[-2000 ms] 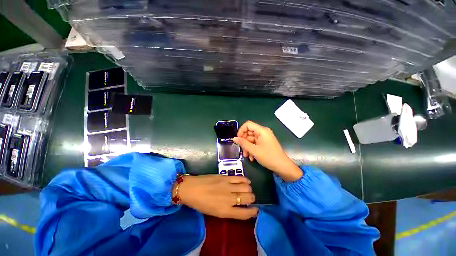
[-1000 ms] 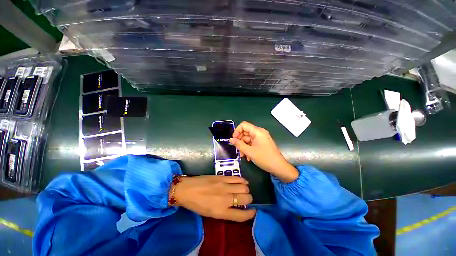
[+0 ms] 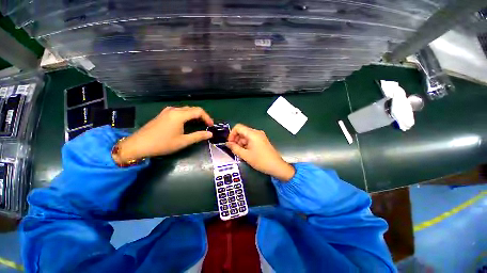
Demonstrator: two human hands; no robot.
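An open flip phone (image 3: 230,192) lies on the green mat in front of me, keypad toward me, screen half away. A small black film (image 3: 219,133) is at the top of its screen, and its lower edge slants across the screen. My left hand (image 3: 173,133) pinches the film's upper left edge between thumb and fingertips. My right hand (image 3: 256,151) has its fingertips at the film's right edge, thumb and finger closed on it. The wrists are in blue sleeves.
Black films on a sheet (image 3: 84,95) lie left, with a loose one (image 3: 120,117). Phone trays (image 3: 16,133) stand far left. Stacked clear trays (image 3: 229,48) rise behind. Right are a white card (image 3: 287,114), a white stick (image 3: 345,131), a bottle (image 3: 369,115) and wipes (image 3: 400,106).
My left hand has moved from the keypad up to the film's left edge, uncovering the keypad. My right hand stays beside the screen. The view has shifted, so bench items appear further left.
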